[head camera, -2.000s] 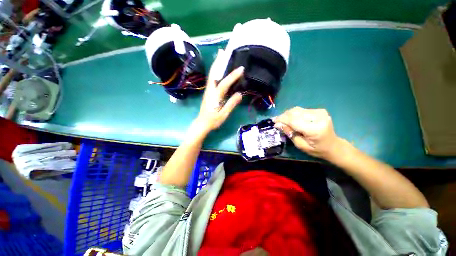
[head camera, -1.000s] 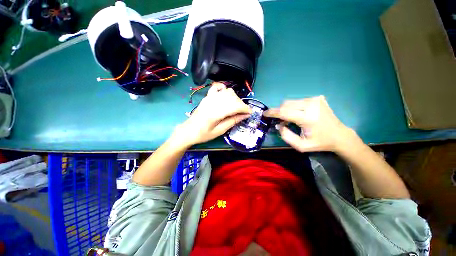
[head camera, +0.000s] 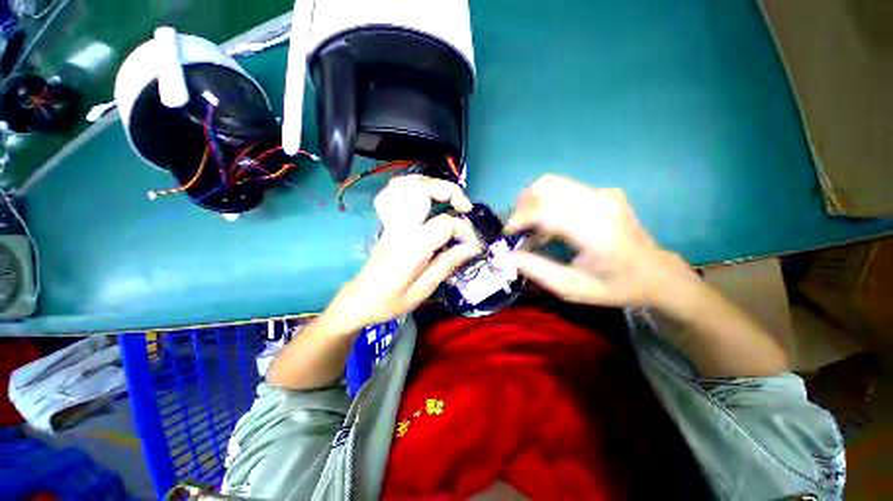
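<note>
The black camera head shell (head camera: 482, 305) lies at the bench's front edge with its pale circuit board (head camera: 487, 281) facing up. My left hand (head camera: 416, 240) is on its left and upper side, fingers curled over the shell. My right hand (head camera: 578, 240) is at its right side, with thumb and forefinger at the board's edge. The fingertips hide what they pinch. A large white camera body (head camera: 392, 83) with a black inner part stands just behind my hands. Its thin coloured wires (head camera: 377, 174) hang toward the shell.
A second white-and-black camera body (head camera: 201, 108) with loose wires stands at the left on the green bench (head camera: 627, 88). A brown cardboard piece (head camera: 842, 98) is at the right. A blue crate (head camera: 201, 416) is below the bench at left.
My left hand has come from the large camera body to the head shell. The bodies have shifted left in view. Since one second ago, the fingers have changed position slightly over the board.
</note>
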